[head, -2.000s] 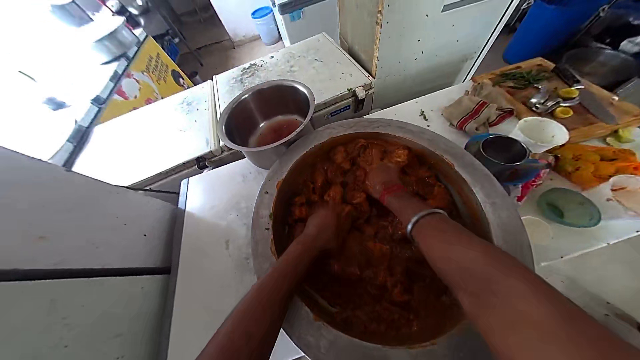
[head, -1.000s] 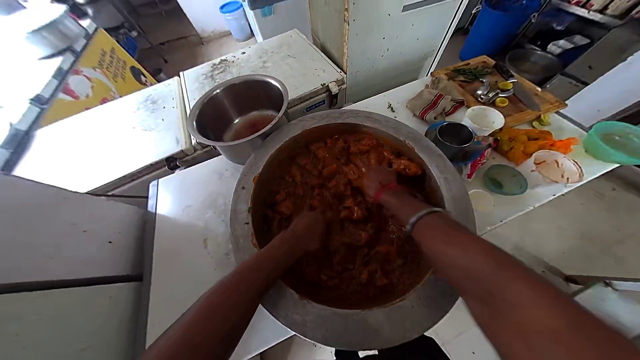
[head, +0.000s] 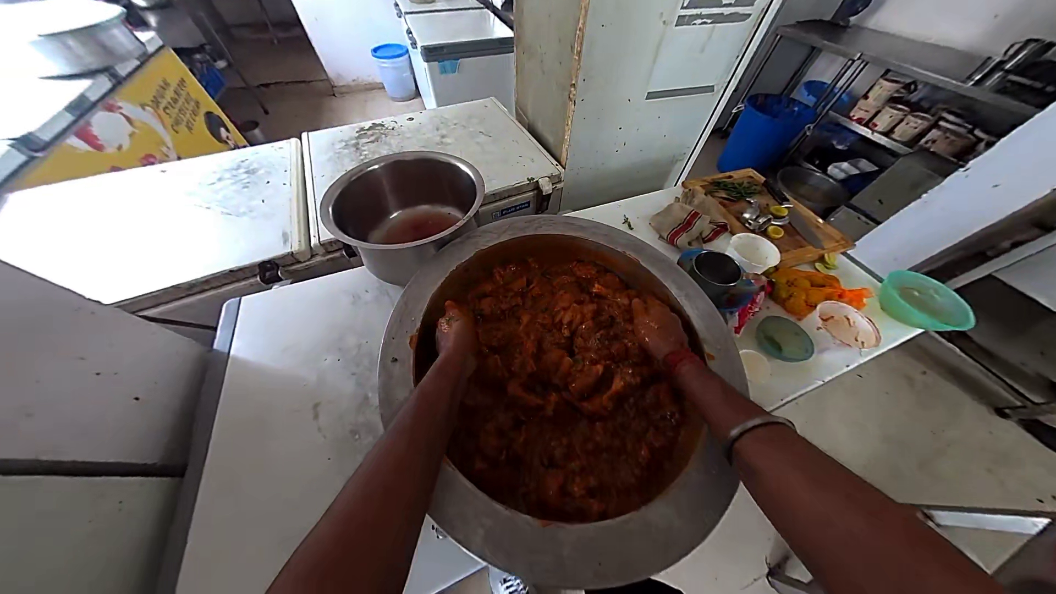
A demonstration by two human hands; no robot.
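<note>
A wide-rimmed metal pot holds chunks of meat in red-brown marinade. My left hand is inside the pot against its left wall, thumb side up, with its lower part hidden. Across from it, my right hand touches the marinated chunks near the right wall, its fingertips partly sunk in them. A red thread circles my right wrist, and a metal bangle sits on that forearm. Whether either hand grips a piece cannot be told.
Close behind the pot's left rim stands a steel pot with some reddish liquid. To the right are a cloth, a wooden cutting board with a knife, a steel cup, small bowls and a green plastic bowl.
My hands have moved apart, from the middle of the meat to opposite sides of the pot. More of my left hand shows now. The view has shifted somewhat.
</note>
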